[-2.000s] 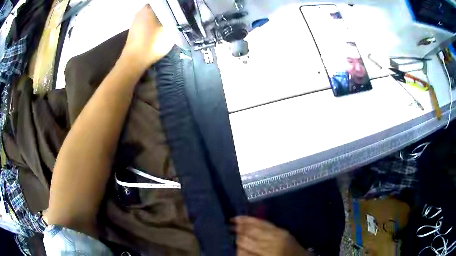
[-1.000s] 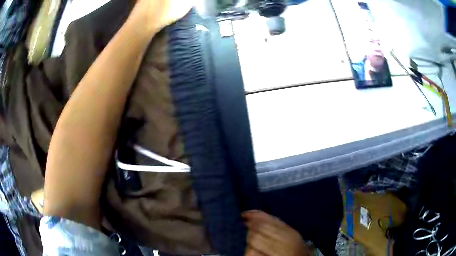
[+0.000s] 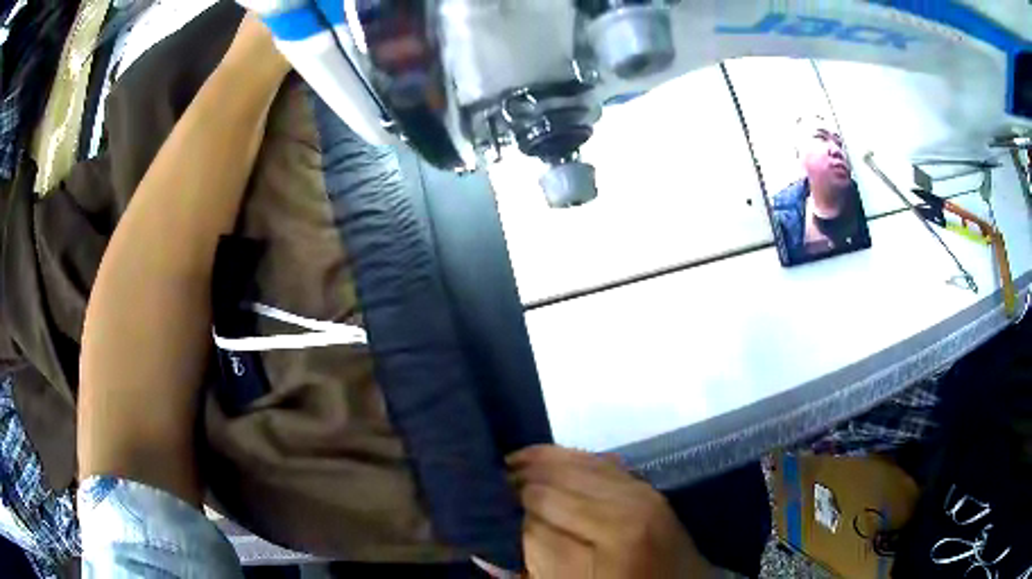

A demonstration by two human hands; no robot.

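Observation:
The navy waistband [image 3: 413,305] runs from under the sewing machine head [image 3: 498,79] down to the bottom of the view. It is gathered along its left part and smoother at its right edge. The brown garment body [image 3: 306,418] lies left of it, with a looped white drawcord [image 3: 294,337] and a small black piece [image 3: 235,328] on it. My right hand [image 3: 600,509] grips the waistband's lower end at the table edge. My left forearm reaches up across the brown cloth; the hand is hidden behind the machine head or cut off at the top.
A phone [image 3: 826,209] showing a person lies on the white table [image 3: 645,362], with tweezers [image 3: 922,226] and an orange-handled tool [image 3: 996,255] right of it. A grey scale [image 3: 792,413] edges the table. A cardboard box [image 3: 866,503] and dark cloth with white cords [image 3: 973,498] are below.
The view has shifted, so the machine head now shows larger and lower, covering where my left hand was. My right hand keeps its hold on the waistband, which lies flatter near it.

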